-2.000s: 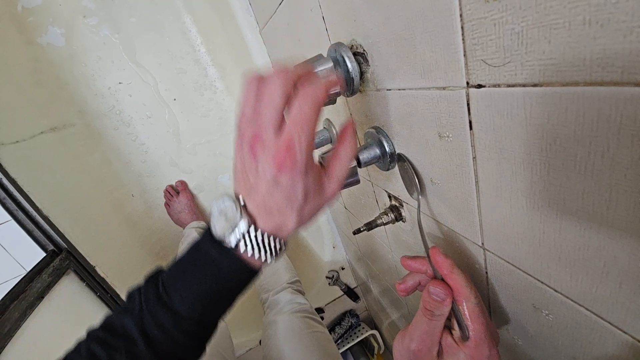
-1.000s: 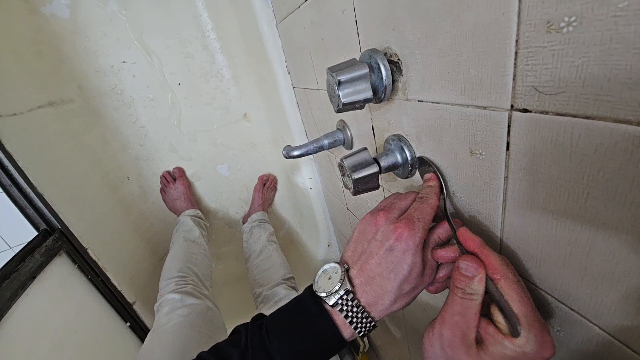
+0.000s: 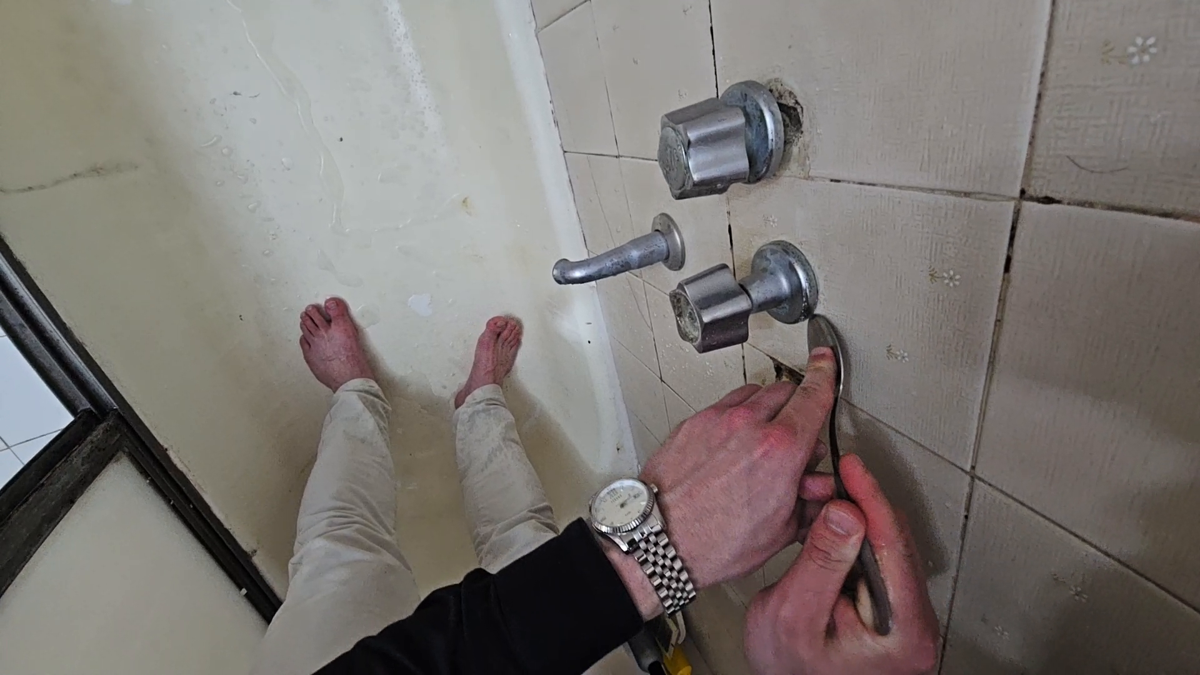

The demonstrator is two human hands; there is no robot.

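Observation:
A metal spoon (image 3: 835, 412) lies along the tiled wall, its bowl end against the lower edge of a round chrome escutcheon (image 3: 797, 281). My right hand (image 3: 848, 591) grips the spoon's handle. My left hand (image 3: 741, 469), with a metal watch (image 3: 623, 506) at the wrist, presses its index finger on the bowl; its other fingers are partly hidden. The lower chrome tap handle (image 3: 714, 307) sits just left of that escutcheon. Higher on the wall is a second chrome tap handle (image 3: 703, 148), beside a broken gap in the tile. A chrome spout (image 3: 614, 258) projects between them.
I stand barefoot in a wet, stained bathtub (image 3: 450, 141). A dark metal frame (image 3: 122, 422) runs along the left side. Beneath my left wrist, a yellow and black object (image 3: 673, 656) is partly visible. A dark hole shows in the tile behind my left hand.
My left hand has moved from in front of the taps down to the spoon's bowl, where it stays. The spoon's tip remains near the lower escutcheon.

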